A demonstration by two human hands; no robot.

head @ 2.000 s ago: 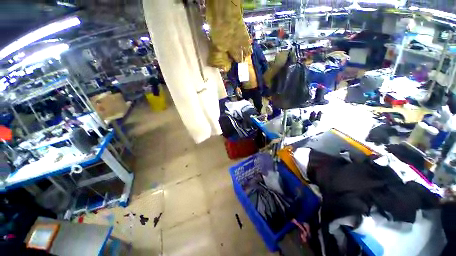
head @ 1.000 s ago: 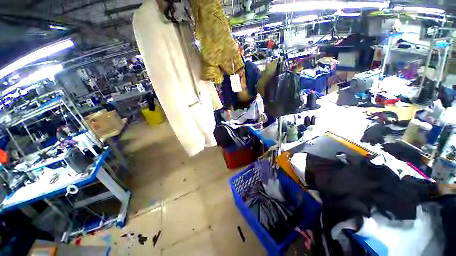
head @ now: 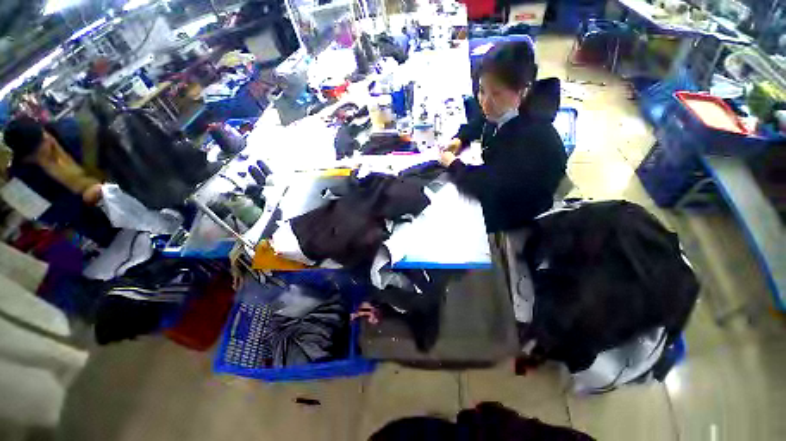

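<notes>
Neither of my hands shows. Dark garment pieces [head: 353, 215] lie across the white sewing table [head: 448, 237] in front of me and hang over its blue edge. A person in dark clothes [head: 521, 164] sits at the table's right side with both hands at the dark cloth. A blue plastic crate [head: 250, 340] on the floor holds grey-striped pieces [head: 306, 327]. A large black-and-white bundle heap [head: 612, 284] stands to the right of the person.
Another person [head: 52, 172] handles white cloth at the left. A red crate [head: 202, 314] stands left of the blue crate. A red-rimmed tray [head: 711, 112] and a long blue-edged bench [head: 750, 215] are at the right. Dark shapes [head: 483, 426] cross the bottom edge. Cream cloth [head: 34, 344] hangs far left.
The view has swung right and down. The seated person and the bundle heap now show, and the hanging cream cloth has shifted to the left edge.
</notes>
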